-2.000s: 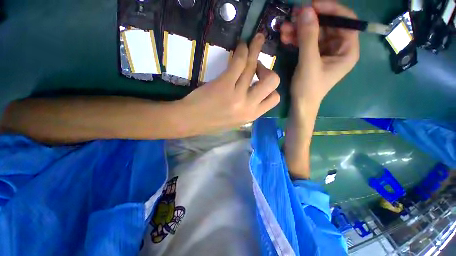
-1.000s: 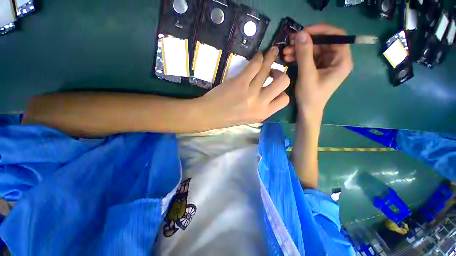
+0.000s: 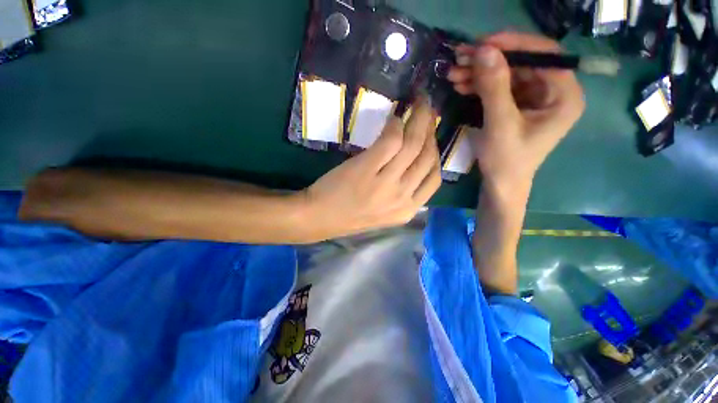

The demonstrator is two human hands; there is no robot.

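Note:
Black phone units lie side by side in a row on the green bench, each with a white rectangle at the near end and a round disc at the far end. The leftmost unit (image 3: 323,110) and the one beside it (image 3: 374,110) show most clearly. My left hand (image 3: 386,169) rests its fingertips on a unit further right and partly covers it. My right hand (image 3: 519,102) holds a slim dark pen-like tool (image 3: 551,61) with a pale end pointing right. Its fingertips are at the disc end of that unit; the tool's working tip is hidden.
The green bench (image 3: 181,102) is under the row. More black units (image 3: 655,114) lie loose and piled at the upper right, and others (image 3: 49,12) at the upper left. A blue sleeve (image 3: 669,244) of another person is at right. Blue bins (image 3: 610,316) stand on the floor.
The row of units sits further right in the picture, and fewer units show left of my hands. Another unit's white rectangle shows below my right hand. My right hand still holds the tool.

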